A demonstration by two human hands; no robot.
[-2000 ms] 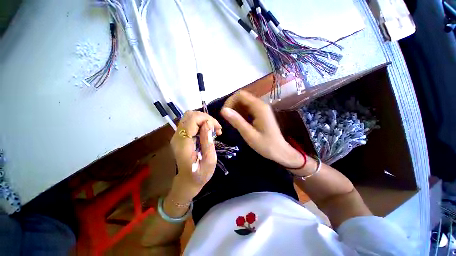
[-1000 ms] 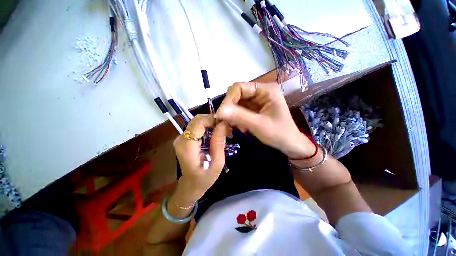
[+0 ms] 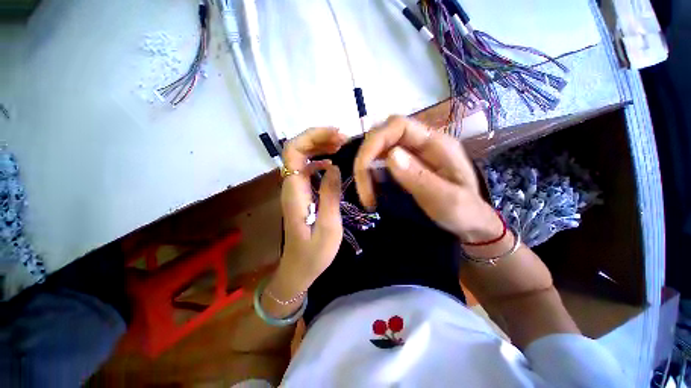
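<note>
My left hand [image 3: 311,201] is palm up at the table edge, with tiny white connector housings [image 3: 311,214] held in its curled fingers. Its index finger and thumb tip are apart. My right hand [image 3: 428,178] is beside it to the right, blurred, fingers curled; a small pale bit shows between thumb and index finger, too blurred to name. Thin wire leads [image 3: 358,216] fan out over my dark lap between the hands. A thin white cable [image 3: 345,47] with a black sleeve [image 3: 359,102] runs down to them; its lower end is partly hidden by my hands.
Thick white cables [image 3: 246,72] lie left of centre. A cable bundle with loose leads [image 3: 492,64] lies right. Loose housings [image 3: 159,57] lie beside a curved cable. A cardboard box [image 3: 617,204] holds harnesses [image 3: 538,197]. A red stool [image 3: 186,280] is below; a speckled pile [image 3: 15,220] is far left.
My hands met at the leads one second ago and are now apart, the right moved rightward. The left index finger has lifted off the thumb. The whole view has shifted.
</note>
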